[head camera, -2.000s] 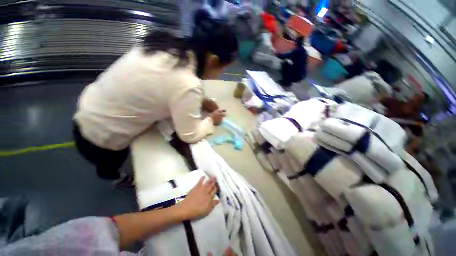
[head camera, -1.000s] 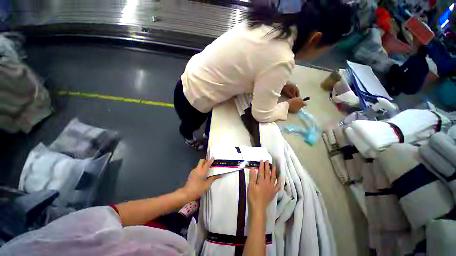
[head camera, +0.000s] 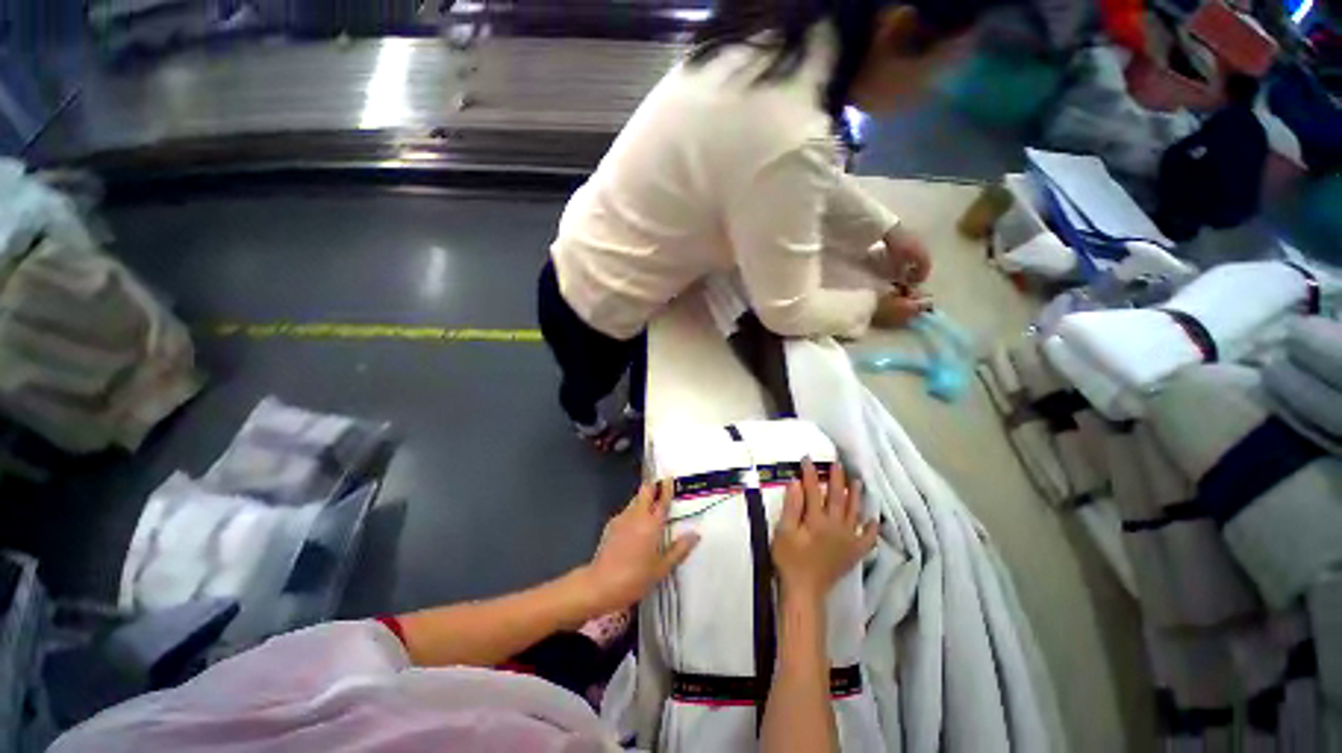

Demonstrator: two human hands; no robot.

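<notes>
A folded white curtain bundle point(head camera: 711, 596) lies lengthwise on the near left part of the beige table. A dark lengthwise stripe point(head camera: 762, 566) runs along its top, and two dark straps with red edging point(head camera: 721, 481) cross it. My left hand point(head camera: 642, 547) rests at the bundle's left edge by the far strap, thumb on top, fingers at the strap's end. My right hand point(head camera: 820, 533) lies flat on the bundle's right side, its fingertips at the same strap. Loose white pleated curtain point(head camera: 957, 589) lies along the bundle's right side.
A person in a cream shirt point(head camera: 707, 191) leans over the table's far end, hands by a light-blue strip point(head camera: 938, 365). Strapped bundles point(head camera: 1244, 441) are stacked at the right. Plastic-bagged goods point(head camera: 221, 544) lie on the floor at the left. A rod rack point(head camera: 295, 88) stands behind.
My left hand has come into view at the bundle's left edge, and my right hand lies on its right side. The view has swung, so the bundle sits nearer the centre.
</notes>
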